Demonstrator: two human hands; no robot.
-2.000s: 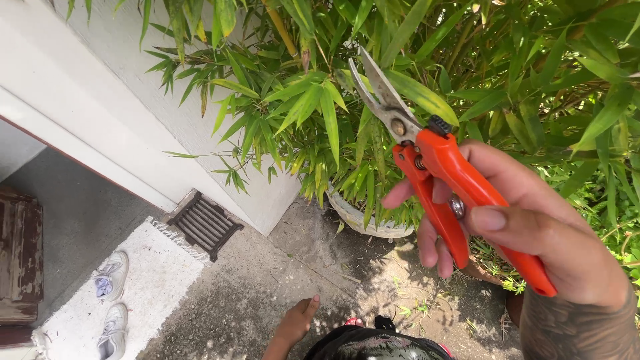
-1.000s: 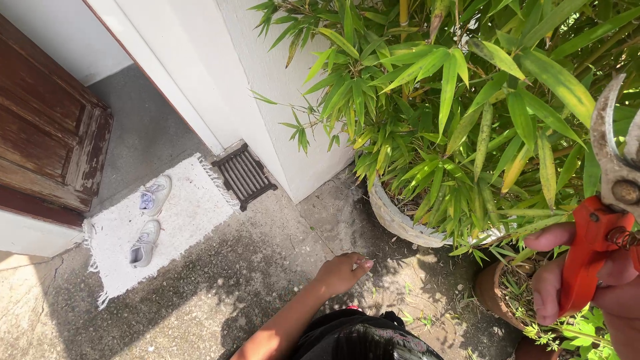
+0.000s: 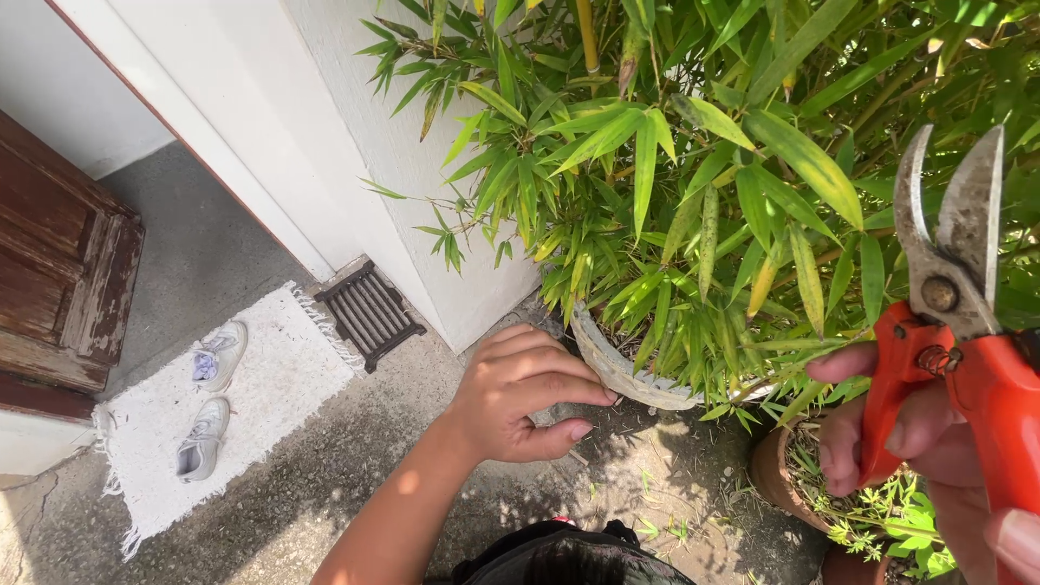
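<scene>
My right hand (image 3: 934, 439) holds orange-handled bypass pruning shears (image 3: 946, 325) at the right edge, their blades spread and pointing up. Behind and beside the blades is a dense bamboo plant (image 3: 650, 187) with green leaves, some yellowed or brown-spotted. It grows from a round pale pot (image 3: 621, 375). My left hand (image 3: 528, 394) holds nothing; its fingers are apart and slightly bent, with the fingertips in front of the pot's left rim. Whether they touch the rim I cannot tell.
A white wall corner (image 3: 455, 276) stands left of the bamboo. Near it lie a dark metal grate (image 3: 370, 314) and a white fringed rug (image 3: 268, 390) with a pair of sneakers (image 3: 203, 439). A worn wooden door (image 3: 65, 268) is at far left. A terracotta pot (image 3: 772, 471) sits lower right.
My left hand has moved up toward the pale pot. The shears were over the upper bamboo with blades close together two seconds ago; they are now farther right and spread wider. The view has shifted.
</scene>
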